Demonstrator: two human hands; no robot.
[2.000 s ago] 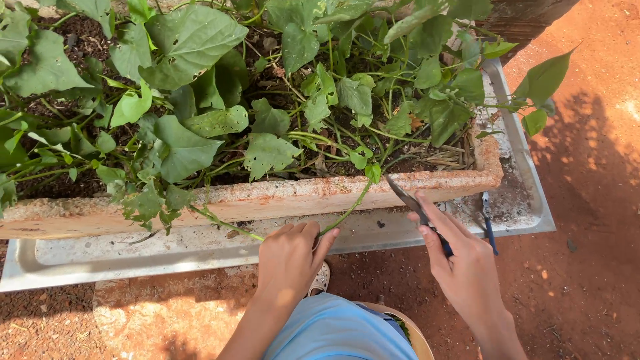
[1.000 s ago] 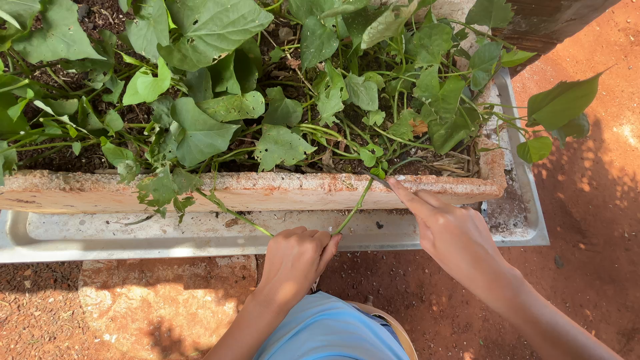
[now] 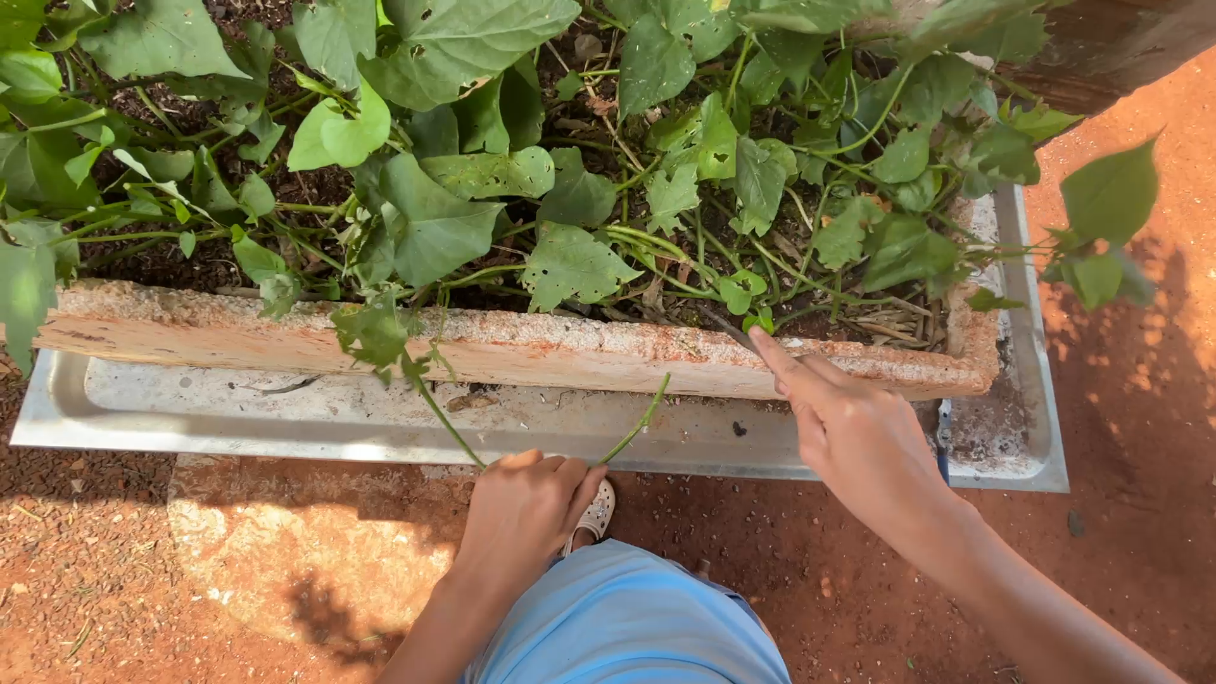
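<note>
My left hand [image 3: 532, 508] is closed around a green vine stem [image 3: 638, 421], whose cut end stands up free on the right; its other side runs up left to lobed leaves [image 3: 372, 332] hanging over the planter wall. In my right hand [image 3: 845, 418] is a knife, held with the forefinger along its dark blade [image 3: 727, 328]. That blade lies across the top of the planter wall [image 3: 570, 344], its tip among the stems. Small bright leaves [image 3: 743, 290] are just beyond my fingertip. The knife's handle is hidden in my palm.
Broad-leaved vines [image 3: 442, 223] fill the planter, some leaves with holes. A pale metal tray [image 3: 380, 418] runs under the planter and sticks out in front and at the right. A leafy shoot [image 3: 1107, 195] overhangs the right end. My shoe [image 3: 598, 508] stands on reddish ground near the tray.
The stem between my left hand and the planter's rim has been severed; earlier it ran up to the rim by the blade. My left hand still holds it.
</note>
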